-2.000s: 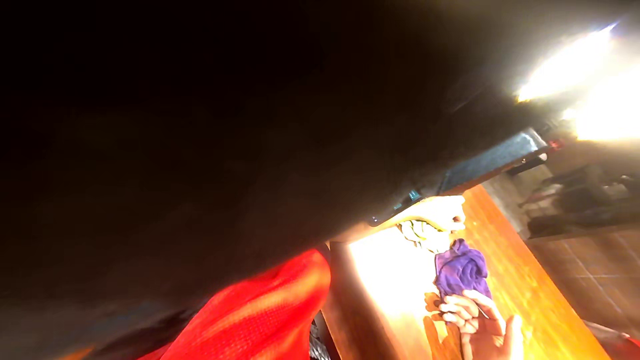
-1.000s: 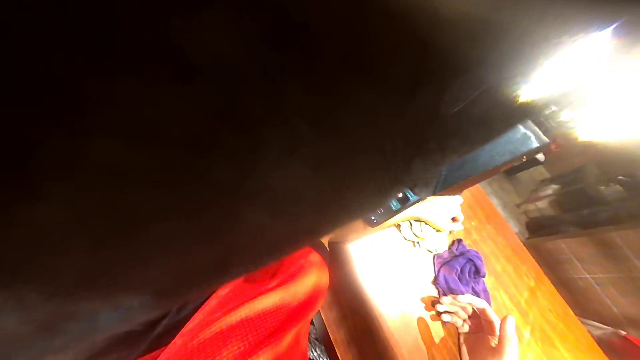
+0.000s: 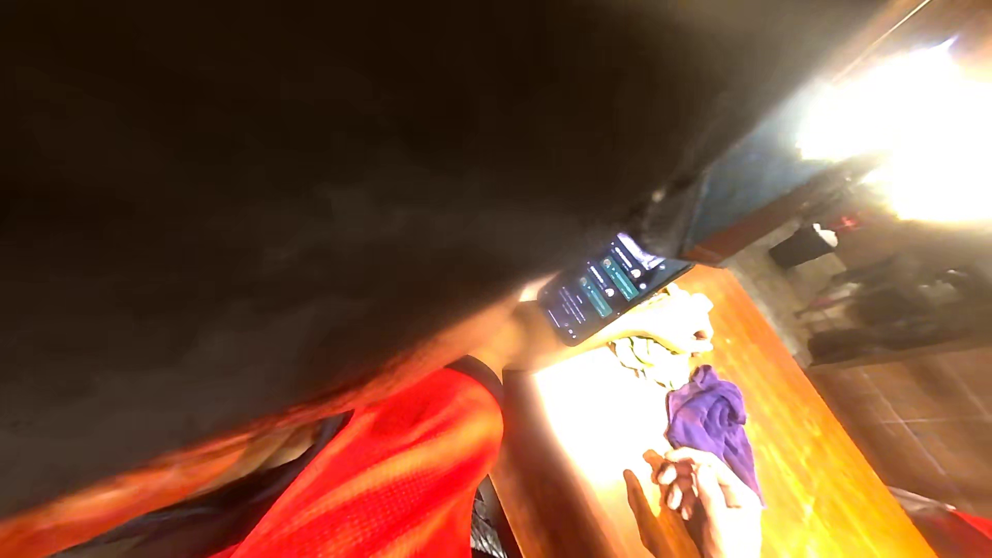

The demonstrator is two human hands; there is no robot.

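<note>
My left hand [image 3: 686, 324] lies on or against a crumpled cream cloth [image 3: 647, 360] on the wooden table; glare blurs its fingers, and whether they grip the cloth cannot be told. My right hand [image 3: 709, 500], at the lower right, has loosely bent fingers and holds nothing visible. It is beside the lower part of a bunched purple cloth [image 3: 707, 415], partly in front of it. A smartphone [image 3: 604, 291] with a lit screen overlaps the view of my left forearm; what holds it is hidden.
A large dark, blurred surface [image 3: 310, 194] blocks the upper left. Red fabric [image 3: 395, 473] is at the bottom. Bright light washes out part of the wooden table [image 3: 821, 457]. Beyond its edge are a tiled floor [image 3: 914, 418] and dim, unclear objects.
The dark surface covers less of the centre, so more of the phone, its lit screen and my left forearm show. The fingers of my right hand have shifted slightly beside the purple cloth.
</note>
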